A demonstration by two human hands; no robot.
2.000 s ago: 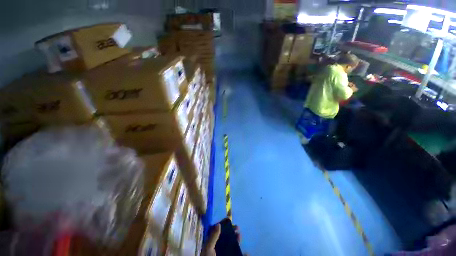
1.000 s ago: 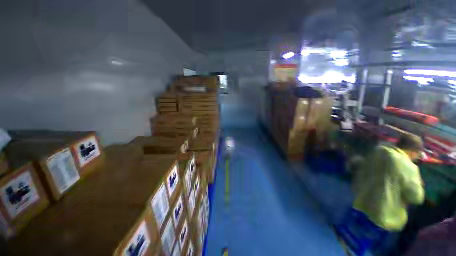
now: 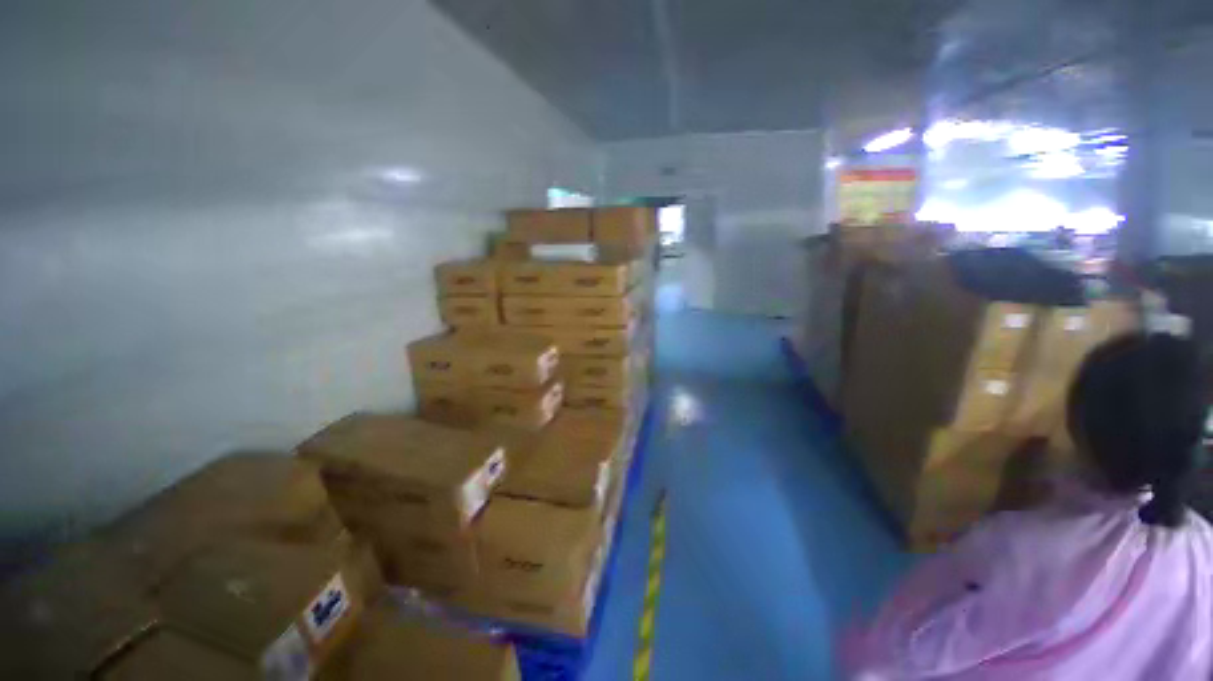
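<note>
Neither of my hands shows in the head view now. Nearest in front on the left are brown cartons [image 3: 399, 486] with white labels, stacked in uneven heights along the pale wall. Taller carton stacks [image 3: 565, 306] stand farther back, on blue pallets [image 3: 619, 552]. The picture is somewhat blurred.
A blue floor aisle [image 3: 732, 492] with a yellow-marked line [image 3: 652, 585] runs ahead to a pale end wall. More cartons [image 3: 918, 386] with a dark covering on top stand on the right. A person in pink [image 3: 1064, 585] is close at the right front.
The view has moved forward along the aisle. The person in yellow-green has left the picture and a person in pink shows at right. The hand with a dark object seen two seconds ago is gone.
</note>
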